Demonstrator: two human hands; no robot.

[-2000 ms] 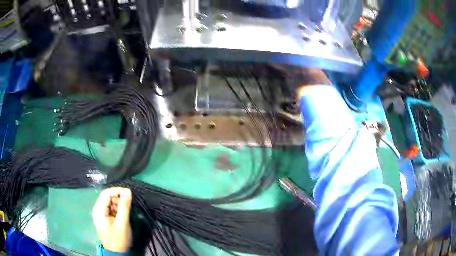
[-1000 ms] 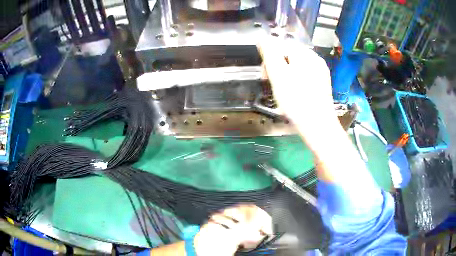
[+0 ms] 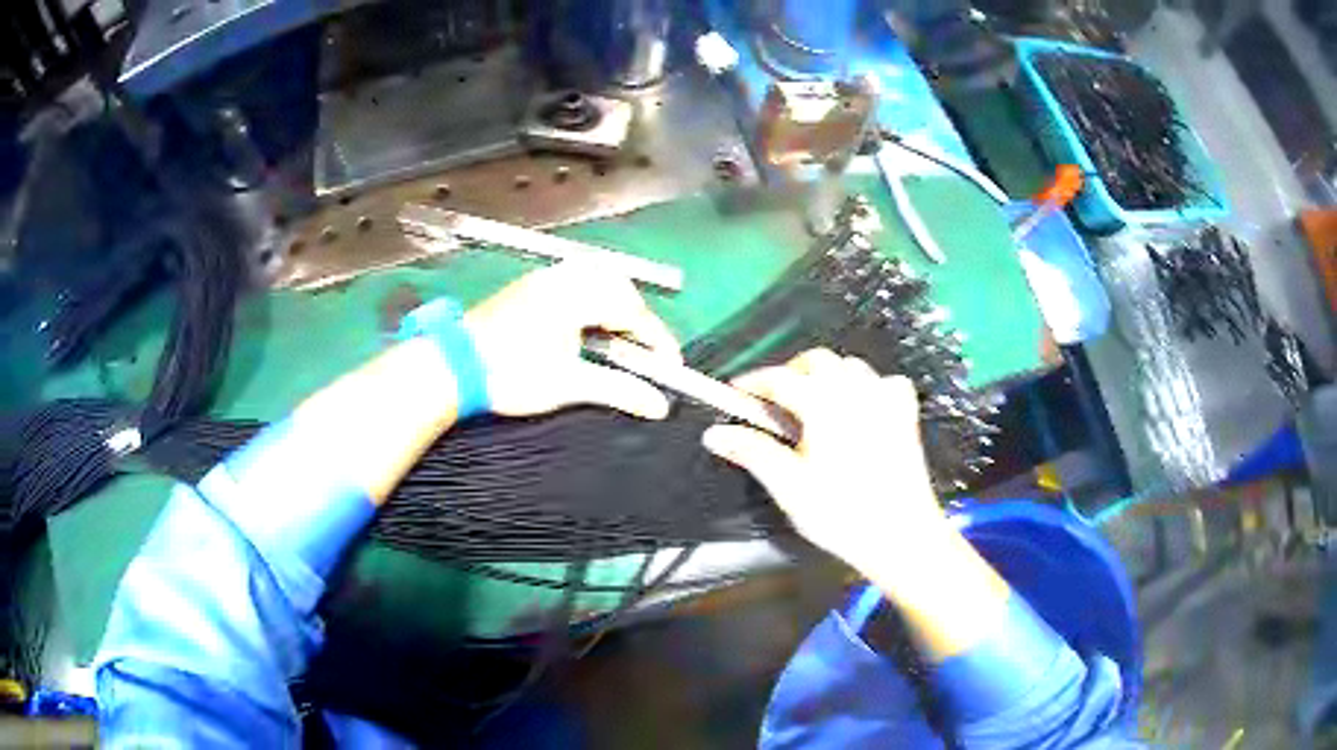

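Note:
My left hand point(image 3: 587, 344) and my right hand point(image 3: 829, 440) hold a narrow metal loading bar point(image 3: 689, 384) between them, above the bundle of black cables point(image 3: 499, 476). My left hand grips its left end, my right hand its right end. The silvery cable ends point(image 3: 916, 344) fan out to the right of my right hand. A second silver bar point(image 3: 550, 249) lies on the green mat's back part, just behind my left hand. Whether cables sit in the held bar cannot be told.
The steel lower mold point(image 3: 425, 132) stands behind the mat. Pale-handled cutters point(image 3: 916, 191) lie beside a metal block point(image 3: 814, 129). A light-blue basket of black pieces point(image 3: 1122, 132) is at the upper right. A blue drum point(image 3: 1056, 586) is at the lower right. Another cable coil point(image 3: 198, 315) lies left.
The view has turned down and right. My right hand has come from the press to the cables. Both hands now hold one bar; the other bar lies behind them.

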